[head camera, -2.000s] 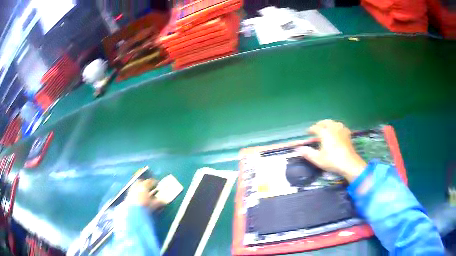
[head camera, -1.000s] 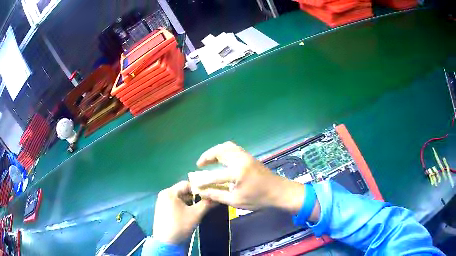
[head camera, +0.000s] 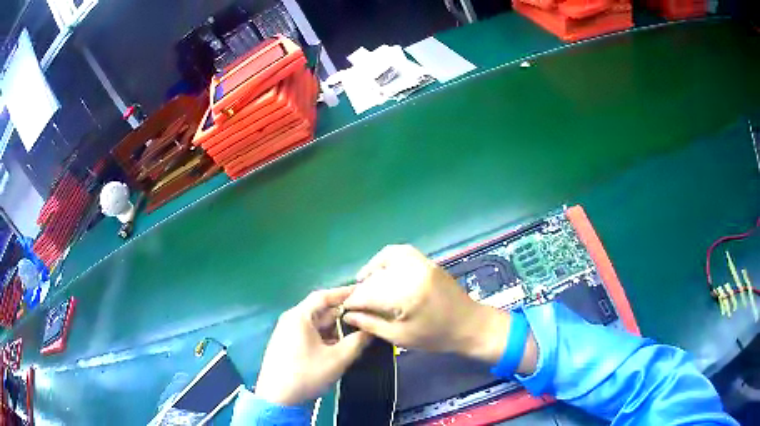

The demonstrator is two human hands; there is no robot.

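My left hand and my right hand meet fingertip to fingertip over the left edge of the laptop base unit. A tiny dark and pale piece shows between the fingertips; what it is cannot be told. A black adhesive strip hangs or lies just below my fingers, its top end hidden by them. The open laptop base unit shows a green board and a dark battery. It lies on a red-orange tray, partly covered by my right hand and forearm.
More strips lie at lower left, with a small yellow-ended part. Stacked red-orange trays and white papers stand along the far side. A red lead with pale sticks is at the right. Another laptop unit lies far left.
My hands have moved from apart, left hand at the strips and right hand over the base unit, to together. Since the second frame, the pale piece between them is mostly hidden and the fingers are closer.
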